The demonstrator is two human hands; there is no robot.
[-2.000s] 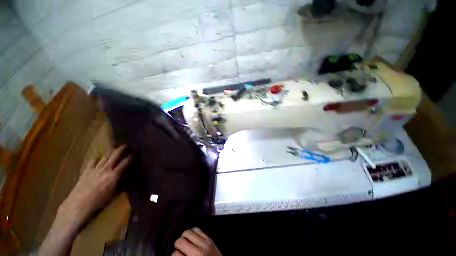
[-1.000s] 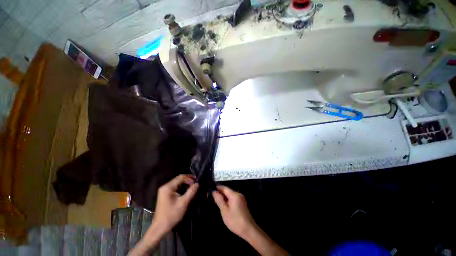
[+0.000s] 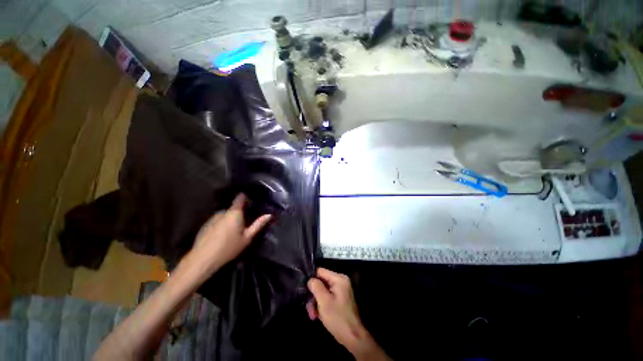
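The dark brown shiny garment (image 3: 282, 247) lies left of the machine bed (image 3: 423, 229), its right edge running up to the presser foot and needle (image 3: 314, 147) of the off-white sewing machine (image 3: 423, 92). My left hand (image 3: 229, 233) lies on the garment's creased face, thumb apart from the fingers; its fingertips are partly hidden in a fold, so I cannot tell if they grip. My right hand (image 3: 331, 300) pinches the garment's edge just below the bed's front edge.
Light blue snips (image 3: 476, 182) lie on the bed. A bobbin tray (image 3: 591, 222) is at its right end. A phone (image 3: 125, 58) leans at the back left. Brown cardboard (image 3: 60, 162) is at the left. A light blue tool (image 3: 240, 55) lies behind the machine head.
My left hand has left the edge and moved up and left onto the garment. The shiny face is spread wider. My right hand is slightly lower, still at the edge. The view has shifted slightly.
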